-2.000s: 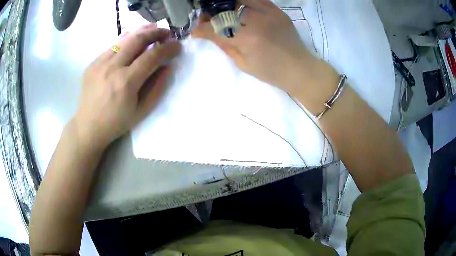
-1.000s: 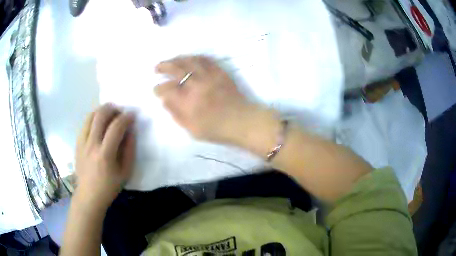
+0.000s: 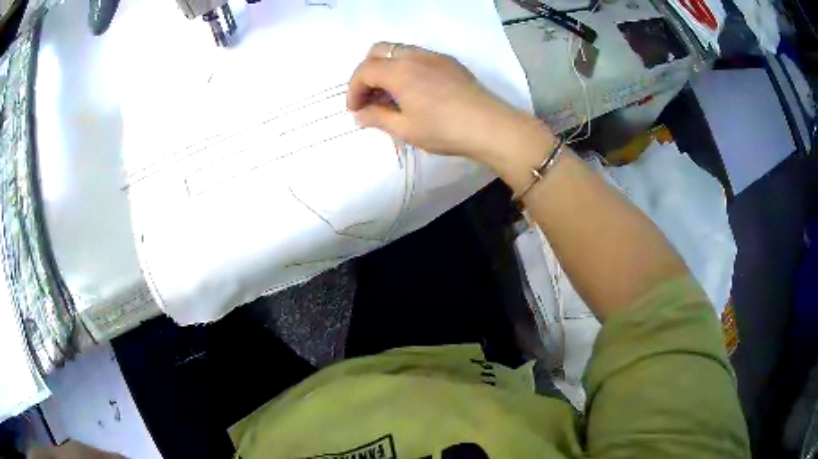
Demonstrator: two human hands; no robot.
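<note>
A large white garment panel (image 3: 242, 233) lies over the machine bed, its lower edge hanging past the table's front edge. Dark parallel topstitching lines and a narrow long box run across it. Loose dark thread (image 3: 345, 229) curls on its lower part. My right hand (image 3: 417, 99) is on the panel's upper right part, fingers curled and fingertips at the stitched lines; whether they pinch the cloth is unclear. My left hand (image 3: 76, 451) is at the bottom left, blurred and cut off by the edge. The presser foot area (image 3: 220, 25) is at the top, left of my right hand.
Dark thread snips (image 3: 561, 20) lie right of the cloth with pale thread trailing down. More white pieces (image 3: 673, 211) hang or lie at the lower right. A silvery taped strip (image 3: 31, 206) edges the table at left, with white cloth (image 3: 13, 359) beyond. A rounded grey lever (image 3: 101, 13) is upper left.
The panel has been turned and drawn down from the machine head, showing the boxed stitching. My left hand has left the cloth for the bottom left. My right hand has moved up and right since one second ago.
</note>
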